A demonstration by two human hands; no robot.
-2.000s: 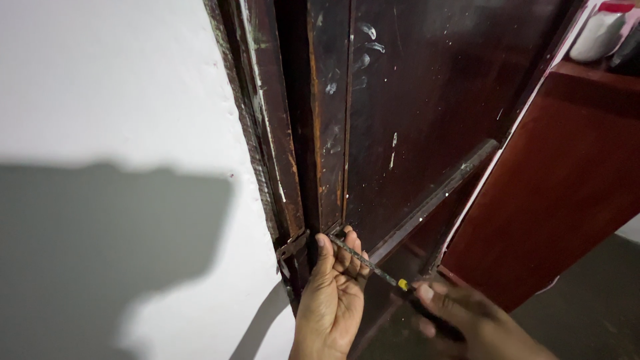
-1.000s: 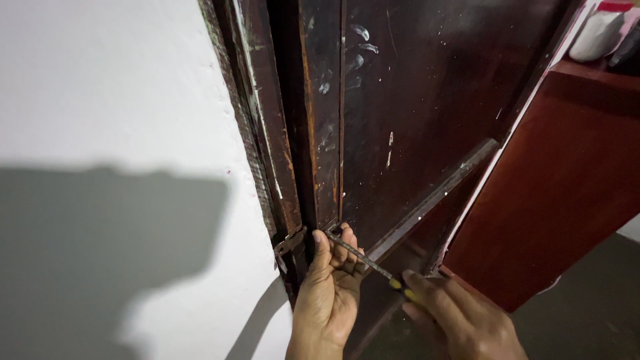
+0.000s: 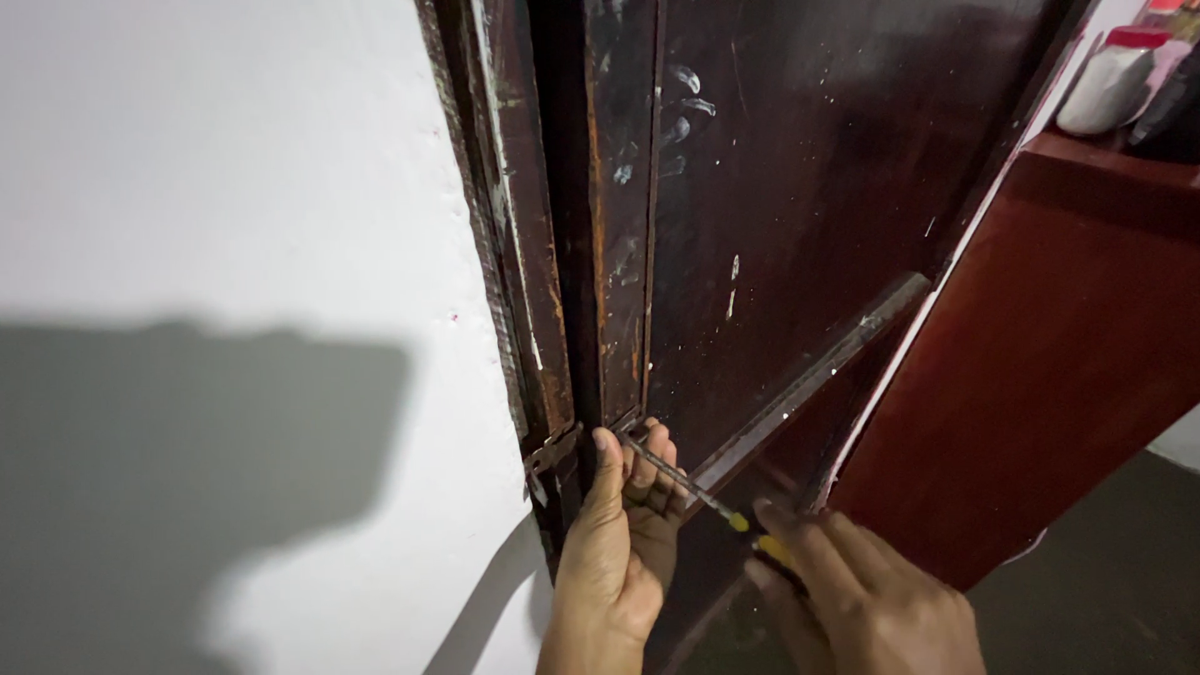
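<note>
A dark brown wooden door (image 3: 797, 187) fills the middle of the view, its paint worn along the edge. My left hand (image 3: 623, 553) is at the door's edge, thumb and fingers around a small metal fitting (image 3: 630, 422) and the tip of a screwdriver (image 3: 689, 485). The screwdriver slants down to the right from that fitting; its handle is yellow and black. Around the handle are the fingers of my right hand (image 3: 872, 591), slightly blurred. Just left of my left thumb, a rusty metal latch plate (image 3: 553, 450) sits on the door frame (image 3: 525, 234). What the screwdriver tip touches is hard to make out.
A white wall (image 3: 234, 187) with shadows stands at the left. At the right is a reddish-brown panel (image 3: 1041, 356) with a ledge, where a red-lidded jar (image 3: 1111, 80) stands beside a dark object. Dark floor (image 3: 1106, 562) shows at the lower right.
My right hand's fingers have shifted on the screwdriver handle, and more of its yellow part shows than two seconds ago. My left hand stays at the fitting.
</note>
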